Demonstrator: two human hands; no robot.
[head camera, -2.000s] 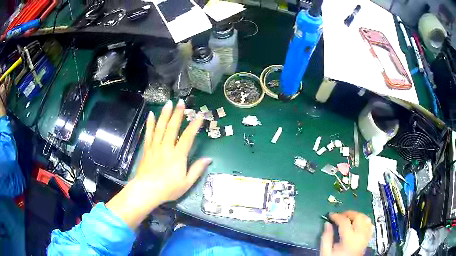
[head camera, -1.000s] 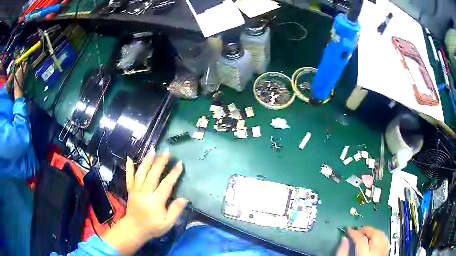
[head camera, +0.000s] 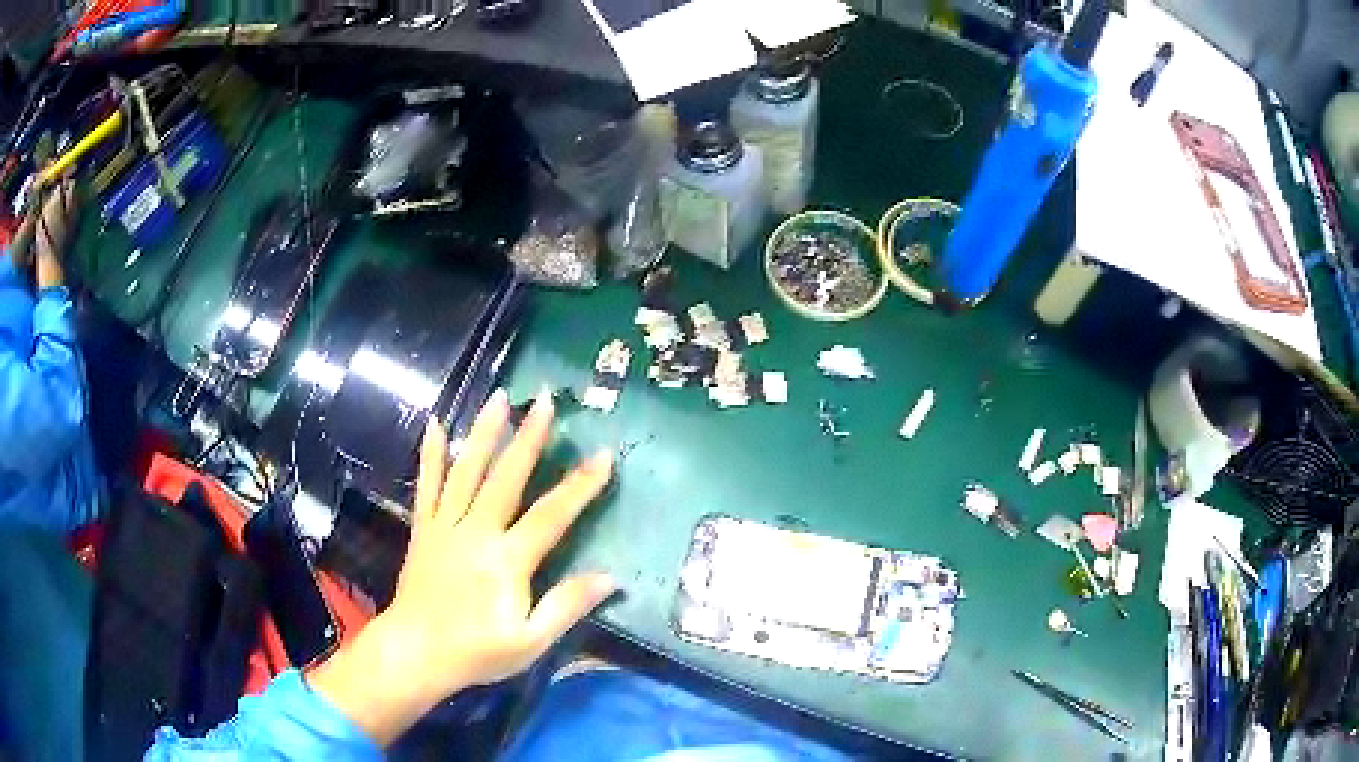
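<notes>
An open phone body (head camera: 817, 599) lies flat on the green mat (head camera: 716, 491), with a white battery area and circuitry at its right end. My left hand (head camera: 485, 558) is left of the phone, palm down with fingers spread, and holds nothing; it does not touch the phone. My right hand is not in view. Dark tweezers (head camera: 1073, 703) lie on the mat to the right of the phone, near the bench edge.
Small components (head camera: 698, 354) lie behind the phone, other small parts (head camera: 1095, 529) to its right. Behind are a dish of screws (head camera: 823, 265), bottles (head camera: 713, 194) and a blue electric screwdriver (head camera: 1021, 171). Black trays (head camera: 395, 357) stand left. Another person's sleeve (head camera: 45, 402) shows far left.
My right hand has left the picture and the tweezers now lie where it was. My left hand has moved against the background, fingers still spread. The view has shifted left.
</notes>
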